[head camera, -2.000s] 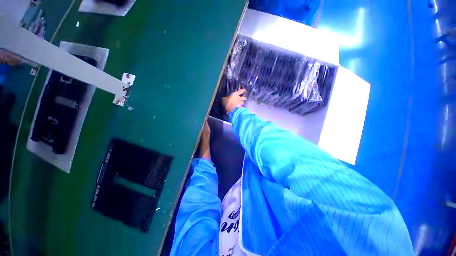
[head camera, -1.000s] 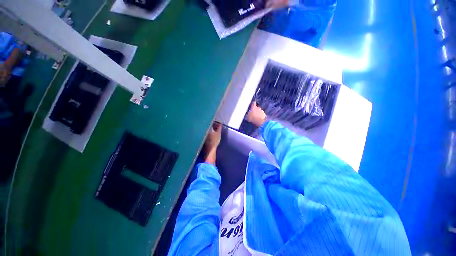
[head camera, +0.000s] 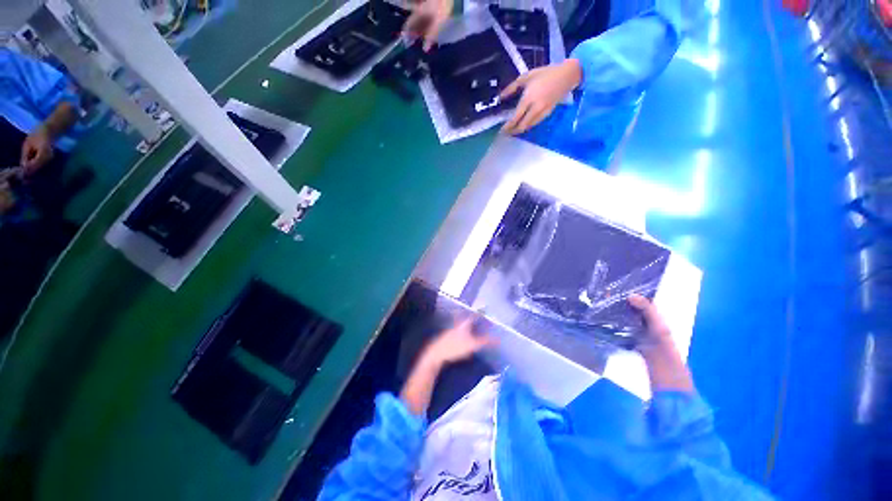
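My right hand (head camera: 653, 328) holds the right edge of a black panel in crinkled clear film (head camera: 597, 269), over the opening of the white parts box (head camera: 557, 362). My left hand (head camera: 455, 349) is at the box's near left side, blurred, fingers spread, with nothing seen in it. More dark panels (head camera: 518, 220) stand in the box's left part, partly hidden. Two black panels (head camera: 259, 367) lie side by side or overlapping on the green bench, left of the box.
A panel with bracket lies on a packing sheet (head camera: 119, 239) at left, under a white post (head camera: 186, 103). Another worker's hands (head camera: 541, 96) are over sheeted panels at the far end of the green bench (head camera: 337, 220). Another person's hand (head camera: 37, 149) shows at far left.
The filmed panel now lies raised over the box opening, with my right hand at its right side. My left hand has left the bench edge. The other worker's hands have come into view.
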